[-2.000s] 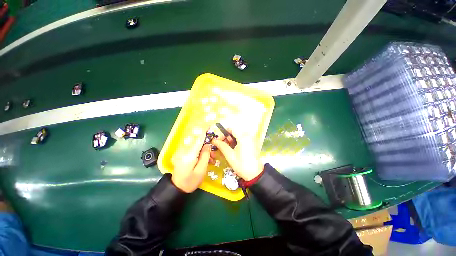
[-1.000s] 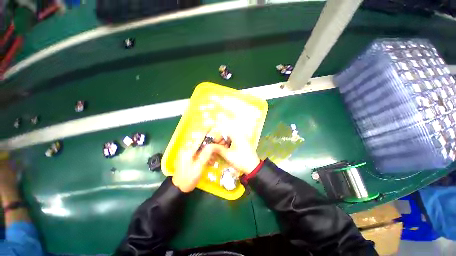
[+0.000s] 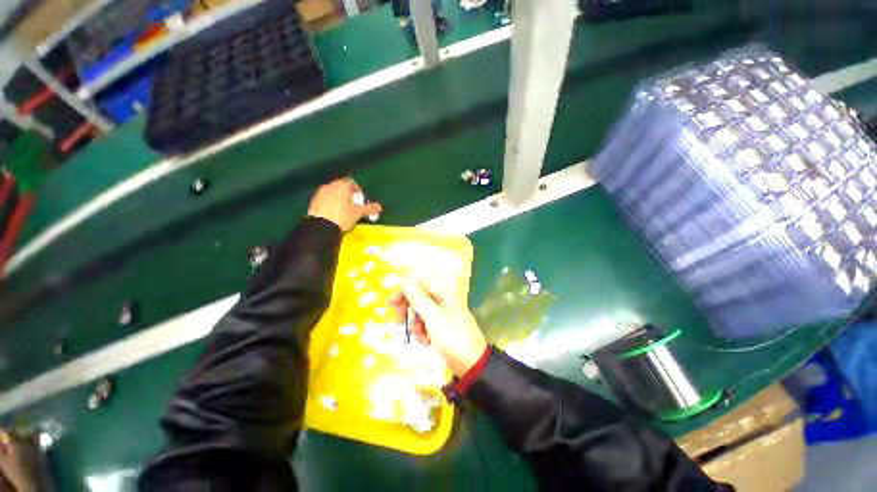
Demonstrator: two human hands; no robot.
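My left hand (image 3: 338, 203) reaches over the conveyor past the tray's far edge, its fingers closed around a small electronic unit (image 3: 360, 199) with silver-white patches. The fingers partly hide the unit, and whether it touches the belt cannot be told. My right hand (image 3: 438, 325), with a red band at the wrist, is over the yellow tray (image 3: 322, 419) and holds a slim dark tool (image 3: 407, 325) pointing down. Small white parts (image 3: 362, 297) lie scattered in the tray, with a brighter heap near its close right corner. Glare washes out much of the tray.
A white post (image 3: 529, 106) stands on the rail right of my left hand. One unit (image 3: 478, 177) lies beside it; several more lie leftward. A tall blister tray stack (image 3: 712, 211) and a wire spool (image 3: 672, 373) are right. Another person's hand shows lower left.
My left hand has left my right hand and moved forward over the tray to the conveyor. My right hand stays over the tray, its tool now visible. The view has turned and shifted.
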